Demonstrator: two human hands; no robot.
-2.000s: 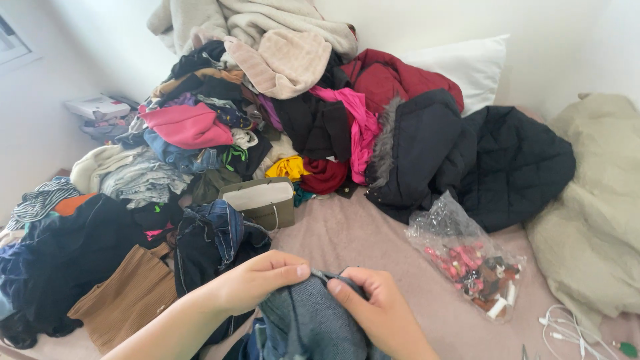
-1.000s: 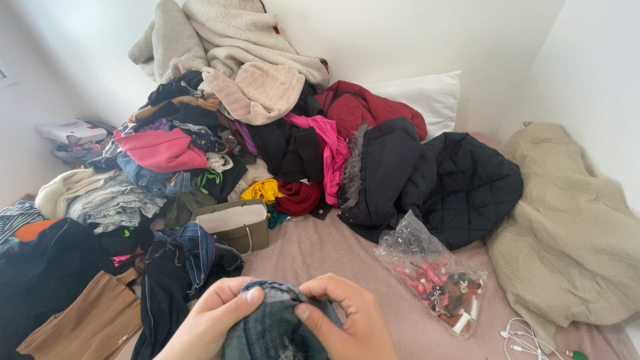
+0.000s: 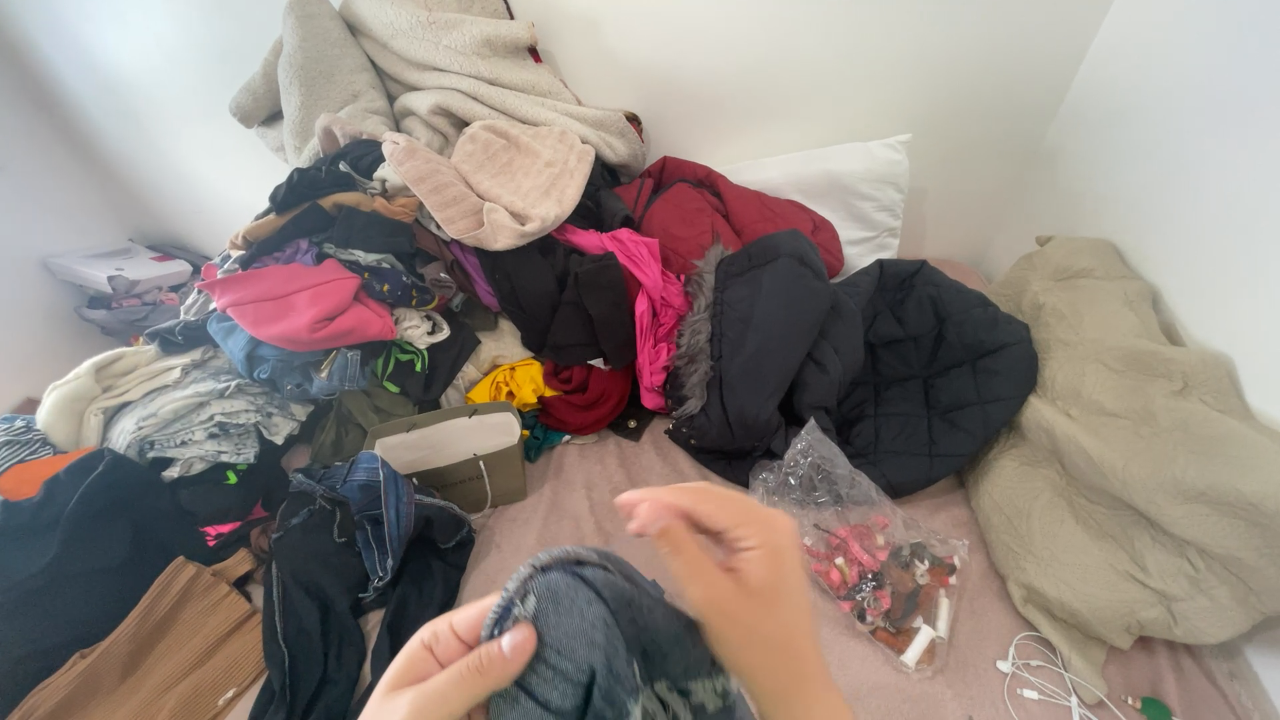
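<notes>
At the bottom centre, a piece of blue denim clothing (image 3: 610, 630) is bunched up with a thick seamed edge on top. My left hand (image 3: 460, 655) pinches that edge between thumb and fingers at its left side. My right hand (image 3: 745, 590) is raised just right of and above the denim, fingers bent with thumb and forefinger close together; whether a thread is between them cannot be told. The lower part of the garment runs out of view. Dark jeans (image 3: 340, 590) lie to the left of my left hand, on the pink bed cover (image 3: 570, 500).
A large clothes pile (image 3: 300, 300) fills the left, with an olive paper bag (image 3: 500, 480) before it. A black puffer jacket (image 3: 930, 370) lies right of centre. Nearer are a clear plastic bag of spools and small items (image 3: 890, 580), a beige cloth (image 3: 1130, 450) and white cables (image 3: 1050, 670).
My right hand has come off the denim and lifted up beside it; a second ago both hands held its edge. My left hand keeps its hold.
</notes>
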